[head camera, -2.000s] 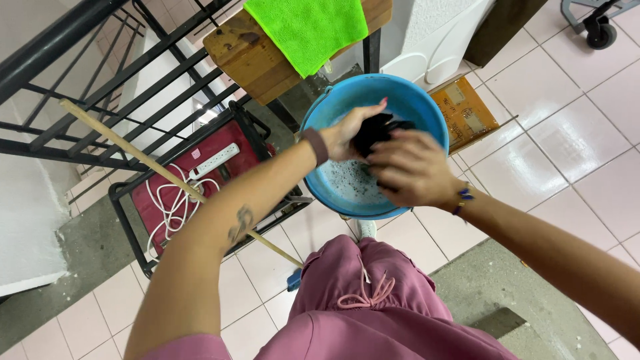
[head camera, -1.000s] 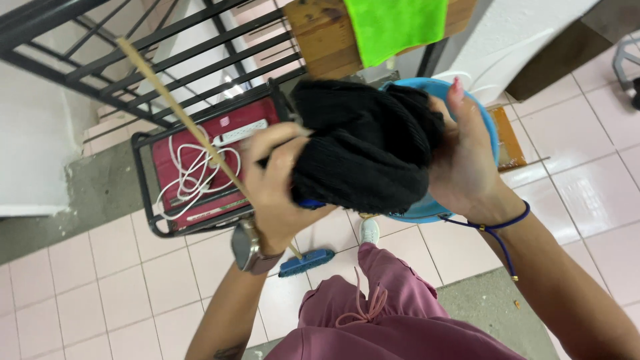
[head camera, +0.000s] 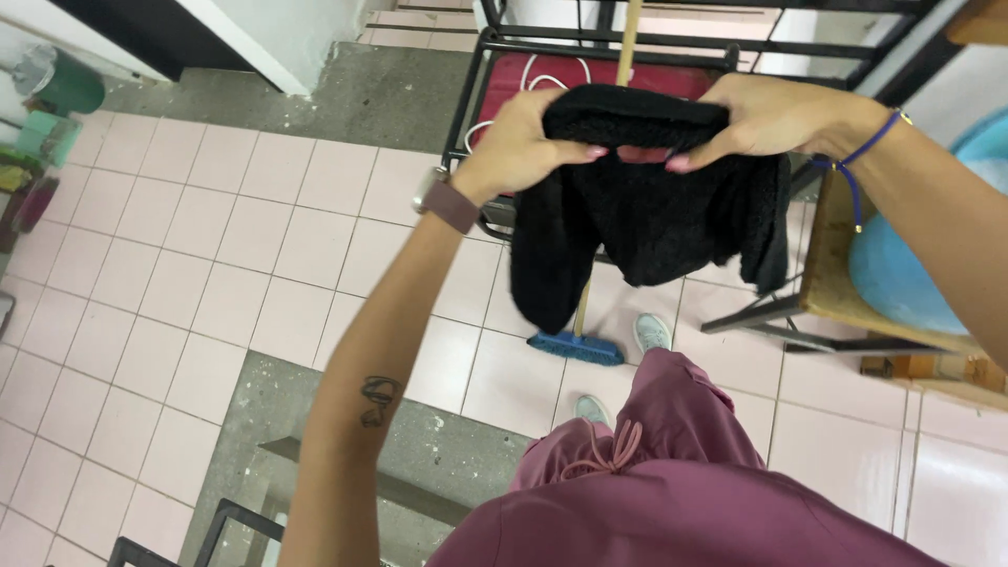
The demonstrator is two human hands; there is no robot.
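Observation:
A black fleecy garment (head camera: 669, 213) hangs between my two hands, its upper edge bunched and parts of it dangling. My left hand (head camera: 524, 146) grips the upper edge on one side, thumb in front. My right hand (head camera: 756, 122) pinches the same edge on the other side. Between my thumbs a small gap shows red behind. To the right, partly behind my right forearm, a light blue plastic basin (head camera: 898, 272) rests on a wooden-topped stand (head camera: 827, 236). The fingers behind the cloth are hidden.
Behind the garment is a black metal-framed cart (head camera: 465, 102) with a red surface and a white cable (head camera: 543, 79). A blue broom (head camera: 579, 348) with a wooden handle stands near my shoes. Black railings run along the top; a green bin (head camera: 71, 83) is far left.
The view has swung left, away from the basin. The black garment, bunched over the basin two seconds ago, then lifted in both hands, now hangs opened out by its edge.

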